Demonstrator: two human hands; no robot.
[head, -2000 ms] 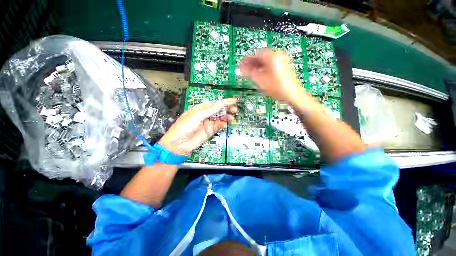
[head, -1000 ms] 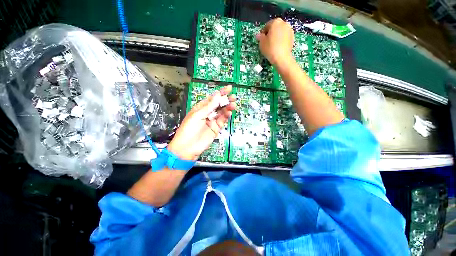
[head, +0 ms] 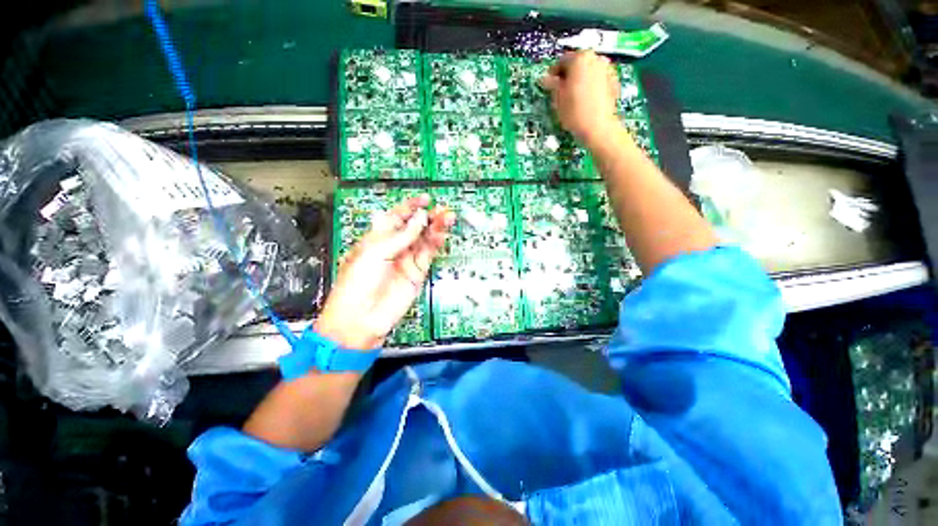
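Note:
Green circuit boards (head: 468,144), crowded with small parts, lie in two rows on a black pad (head: 669,144). My left hand (head: 386,267), palm up with curled fingers, is over the left of the front row and holds a small whitish part (head: 420,218) near its fingertips. Its palm is partly hidden. My right hand (head: 584,98) is over the back row, its pinched fingertips at the third board from the left. Whether they hold a part cannot be seen.
A clear plastic bag (head: 134,267) full of silver-grey parts is at the left. A blue cord (head: 206,195) hangs beside my left wrist. A white and green tube (head: 617,41) lies behind the boards. A smaller clear bag (head: 725,185) is at the right.
My right hand has moved from the second to the third board of the back row. My left fingers have curled closer together. The view has shifted, so the boards appear further left.

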